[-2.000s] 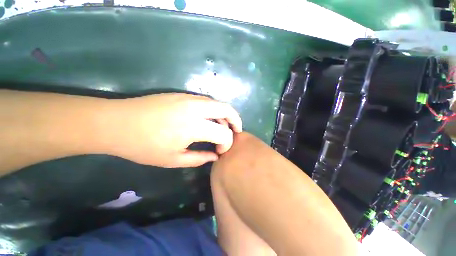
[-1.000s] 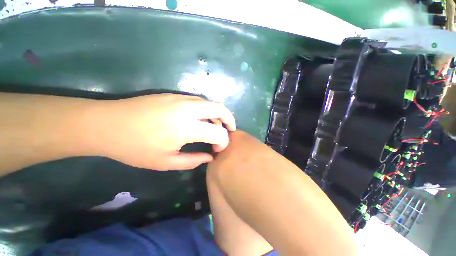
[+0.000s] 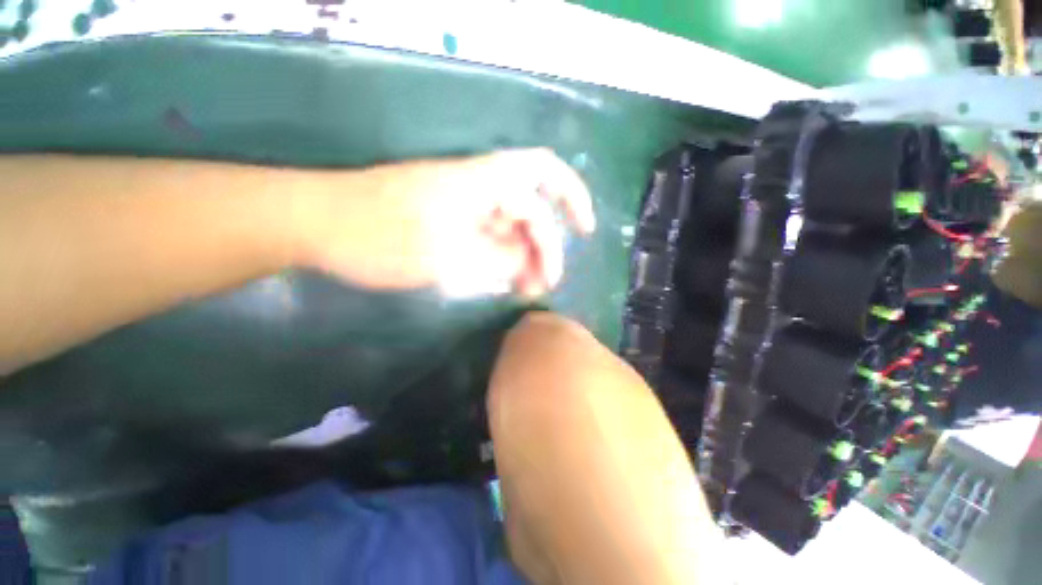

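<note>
My left hand (image 3: 503, 229) reaches in from the left over the dark-green worktop (image 3: 229, 103). It is blurred, with its fingers loosely curled and apart, and I see nothing in it. It is just above a bent joint of bare skin, apparently the elbow of my right arm (image 3: 583, 423), at the lower middle. A small gap or light contact between them is hard to judge. My right hand is not visible.
Rows of black cylindrical housings (image 3: 840, 171) with red wires and green tips stand at right, with shiny black trays (image 3: 748, 274) between them. A spotted white rail (image 3: 640, 51) crosses the top. Blue clothing (image 3: 331, 537) is at the bottom. A wire rack (image 3: 954, 503) shows lower right.
My left hand has lifted up and slightly right, off the bent joint it was touching. The right arm now points more steeply downward. The view has shifted slightly.
</note>
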